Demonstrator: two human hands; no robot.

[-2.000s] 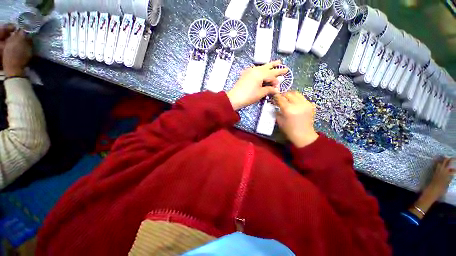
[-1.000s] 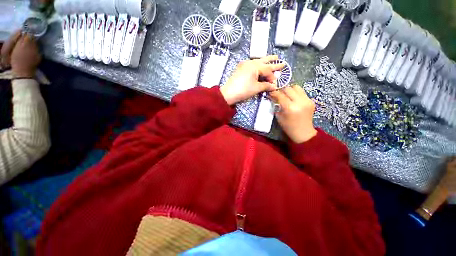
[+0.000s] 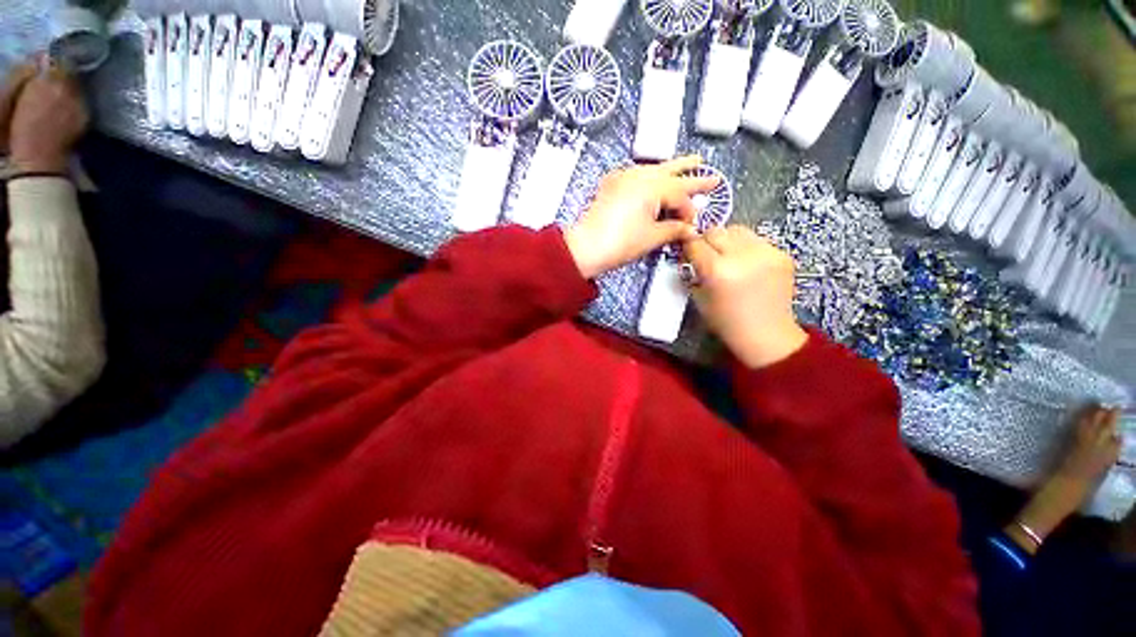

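Observation:
A white handheld fan [image 3: 665, 302] lies on the bench in front of me, grille up and handle towards me. My left hand [image 3: 632, 215] is on it from the left, fingers over the grille and neck. My right hand [image 3: 744, 285] pinches at the neck from the right, fingertips close to the left ones. The fingers hide the neck and whatever small part is there. A heap of small pale parts [image 3: 837, 249] lies right of my right hand. A heap of small dark parts [image 3: 943, 317] with blue and gold glints lies farther right.
Single fans [image 3: 485, 177] lie ahead on the bubble wrap. Stacked rows of fans stand at the left [image 3: 249, 85] and right [image 3: 984, 174]. A person's hand [image 3: 47, 122] holds a round part at the far left. Another person's hand [image 3: 1086, 451] rests at the bench's right edge.
The view has shifted slightly back and forth. Both my hands stay at the fan's neck with only small finger movements. The neighbour's hand at the right shows more fully than one second ago.

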